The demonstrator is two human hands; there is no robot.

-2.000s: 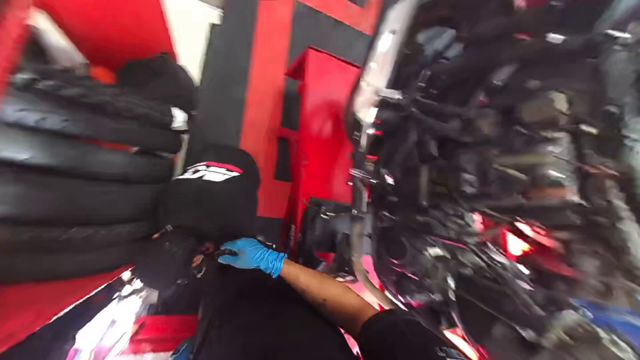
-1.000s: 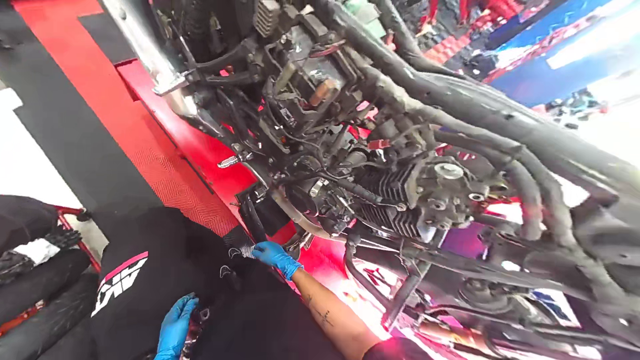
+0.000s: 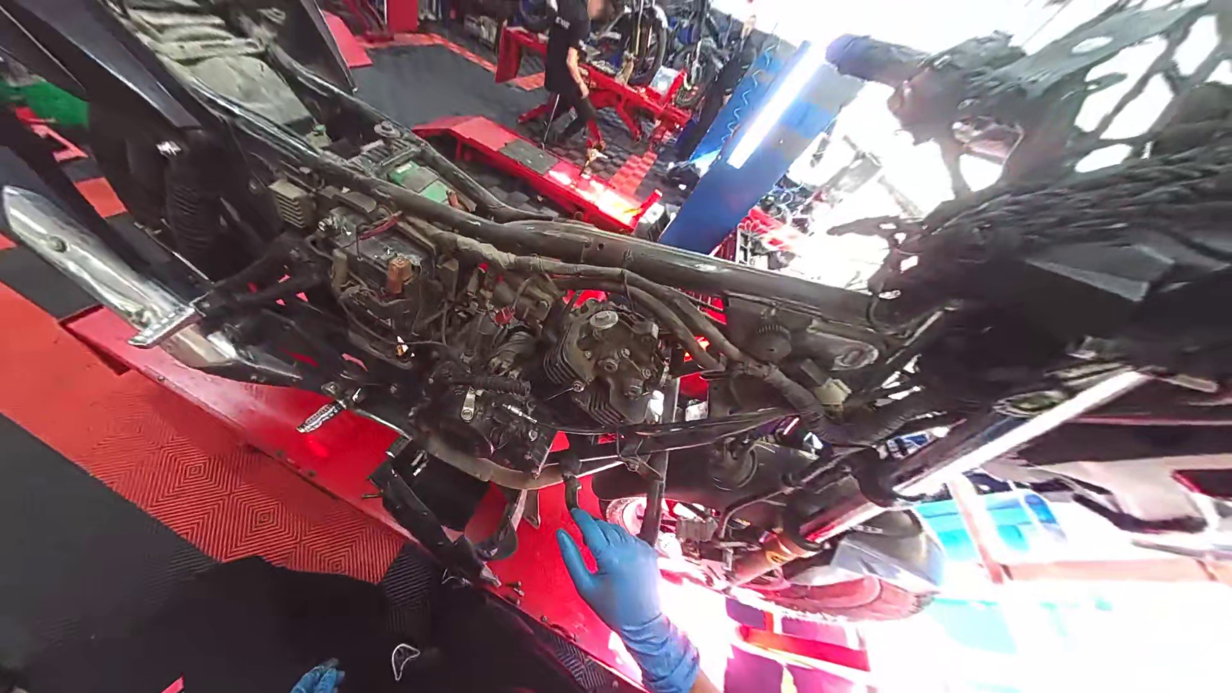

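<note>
A partly stripped motorcycle lies across the view, its frame tube [image 3: 616, 252] running above the finned engine cylinder [image 3: 606, 361]. My right hand [image 3: 611, 568], in a blue glove, is below the engine with its fingers spread, beside a dark tube at the front of the frame and over the red lift platform [image 3: 539, 553]. No object shows in it; whether the fingertips touch the tube is unclear. Only part of my left hand [image 3: 320, 677], also blue-gloved, shows at the bottom edge; its fingers are mostly cut off.
A chrome exhaust silencer [image 3: 91, 260] is at the left. The front wheel [image 3: 847, 592] stands at the lower right. Red and black floor tiles [image 3: 241, 472] lie beside the platform. Behind the motorcycle are a blue post [image 3: 751, 154], another red lift [image 3: 549, 173] and a person [image 3: 568, 67].
My right hand has gone from the dark clothing, past the platform's near edge, to below the engine. The view has swung towards the motorcycle, and my left hand now shows only at the bottom edge.
</note>
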